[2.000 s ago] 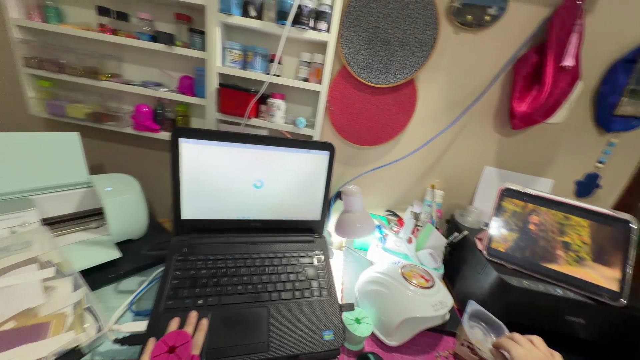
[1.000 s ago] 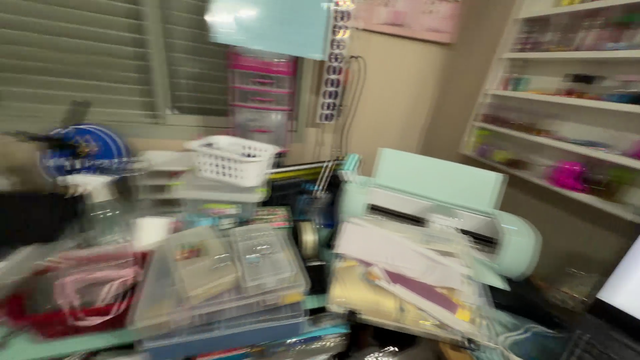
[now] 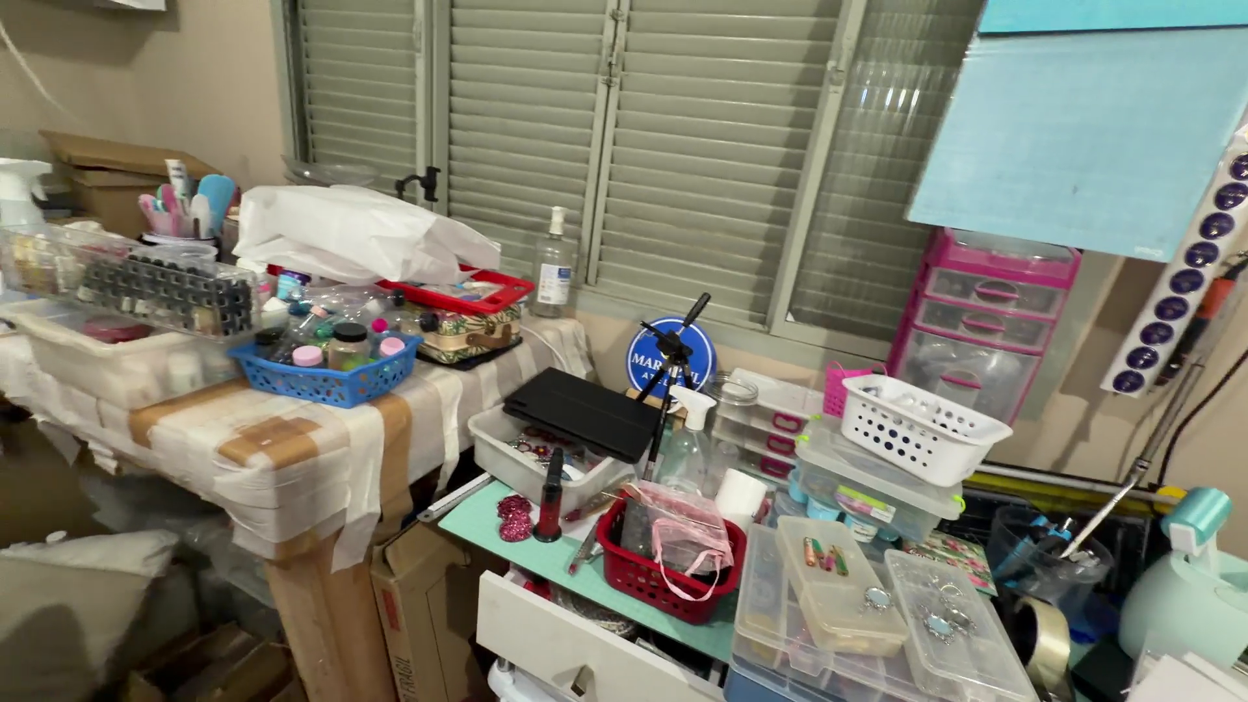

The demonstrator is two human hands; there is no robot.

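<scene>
Neither of my hands shows in the current head view, so what they hold cannot be told. At the centre of the mint-green desk [image 3: 585, 561], a red plastic basket [image 3: 673, 595] holds a pink organza pouch [image 3: 690, 522]. Left of it stand a dark red bottle with a black cap [image 3: 550, 502] and a pink glittery item [image 3: 515, 517]. Behind are a clear spray bottle [image 3: 688, 444] and a black tripod [image 3: 671, 346]. Clear plastic organizer boxes [image 3: 848, 595] are stacked at the right, below a white perforated basket [image 3: 921, 429].
An open white drawer [image 3: 575, 648] juts out under the desk. To the left, a tape-covered table [image 3: 283, 458] bears a blue basket [image 3: 331, 380] of bottles and a white plastic bag [image 3: 361, 234]. A cardboard box [image 3: 434, 609] stands below. A roll of tape [image 3: 1038, 643] lies at the right.
The view has swung far left from the laptop and tablet. Both hands, seen two seconds ago by the laptop and at the lower right, have left the view.
</scene>
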